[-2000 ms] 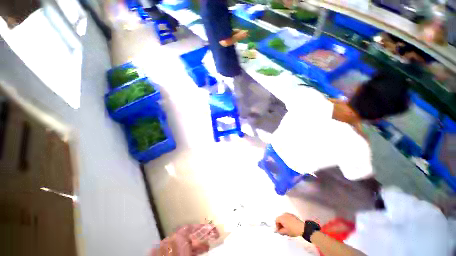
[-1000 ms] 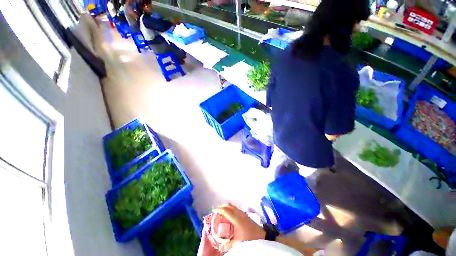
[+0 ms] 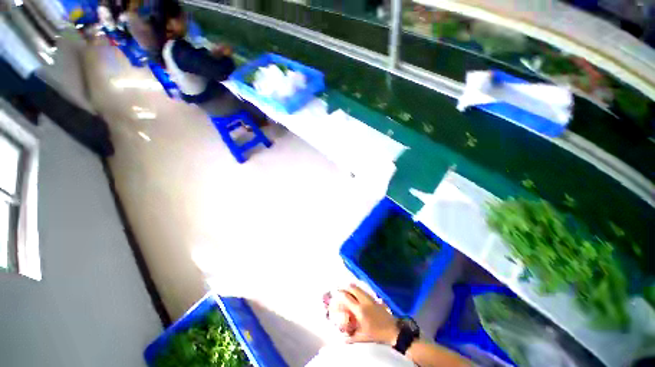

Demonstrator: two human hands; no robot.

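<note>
My right hand (image 3: 370,319), with a black watch on the wrist, is at the lower middle, its forearm coming from the lower right. It is closed around a small pink-and-white item (image 3: 337,310), partly covered by the fingers. Blur hides whether this is a bag or a jar. It is held above the floor, away from the bench. My left hand is not in view.
A blue crate of greenery (image 3: 205,344) stands at lower left, another (image 3: 398,251) beside the bench. Green foliage (image 3: 560,251) lies on the white-covered bench (image 3: 467,215). Blue stools (image 3: 240,136), a seated person (image 3: 190,61) and a walking person's leg (image 3: 68,107) are beyond.
The view has moved forward along the aisle. The standing person in dark clothes is out of view. My right hand still holds the pink-and-white item, now slightly further right in the picture.
</note>
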